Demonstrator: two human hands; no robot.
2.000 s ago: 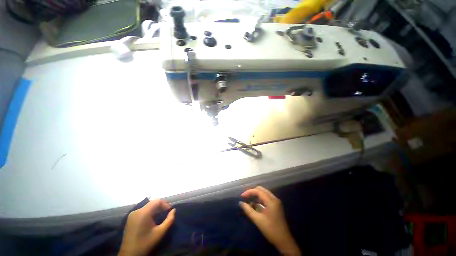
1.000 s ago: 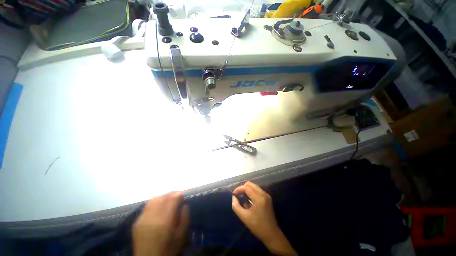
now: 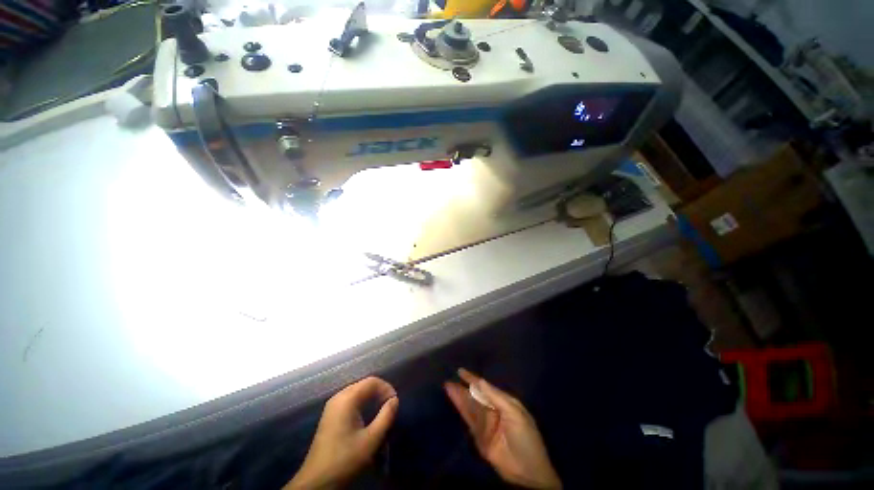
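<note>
Dark navy cloth (image 3: 585,373) lies along the table's front edge and spreads to the right, with a small white label (image 3: 656,432) on it. My left hand (image 3: 347,435) is over the cloth at the bottom centre, thumb and forefinger curled with tips close together; whether they pinch cloth cannot be told. My right hand (image 3: 508,433) is to its right, palm turned inward, with a small white flat piece (image 3: 476,393), possibly chalk, at its fingers. The two hands are apart.
The white JACK sewing machine (image 3: 402,105) stands behind the table's front strip, with glare around its needle end. Metal thread snips (image 3: 401,269) lie below its arm. A dark box (image 3: 625,199) with a cable is at the table's right. A red stool (image 3: 781,383) and a carton (image 3: 747,215) stand further right.
The view has shifted right, so machine and snips appear further left. Both hands have come off the table-edge area and lie lower on the cloth; the right fingers have opened out and the white piece shows.
</note>
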